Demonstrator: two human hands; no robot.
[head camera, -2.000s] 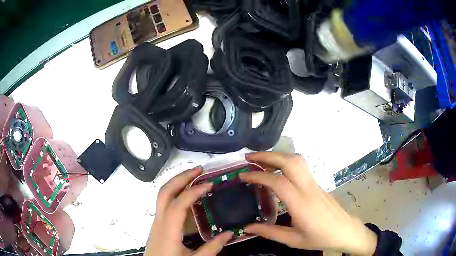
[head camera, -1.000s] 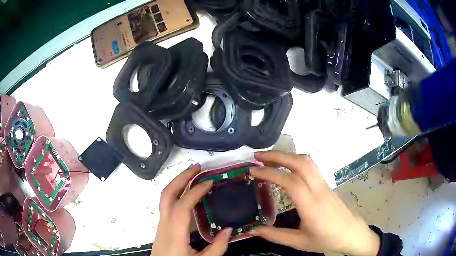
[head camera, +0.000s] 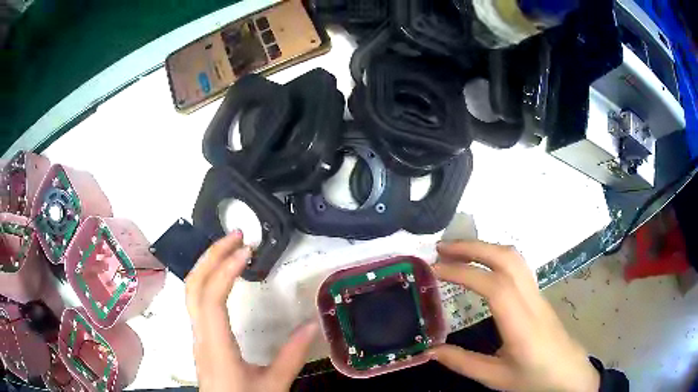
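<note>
A pink housing (head camera: 327, 348) sits at the front edge of the bench, its open mouth facing up. A green circuit board (head camera: 342, 306) borders its mouth, with a black square plate (head camera: 383, 320) in the middle. My right hand (head camera: 513, 318) holds the housing's right side between thumb and fingers. My left hand (head camera: 233, 325) is off the housing, thumb and fingers apart. Its fingertips are over the front edge of a black frame (head camera: 210, 200), near a loose black square plate (head camera: 180, 246); whether they touch the frame I cannot tell.
More black frames (head camera: 417, 99) are piled centre to right. Pink housings (head camera: 141, 287) stand left. A smartphone (head camera: 222, 57) lies at the back. A metal feeder box (head camera: 605, 145) is at right. A blue screwdriver (head camera: 505, 19) hangs over the back right, cut off by the picture's edge.
My left hand has let go of the housing and moved left toward the black frame. The screwdriver has swung from the right to the upper right. The view has shifted slightly.
</note>
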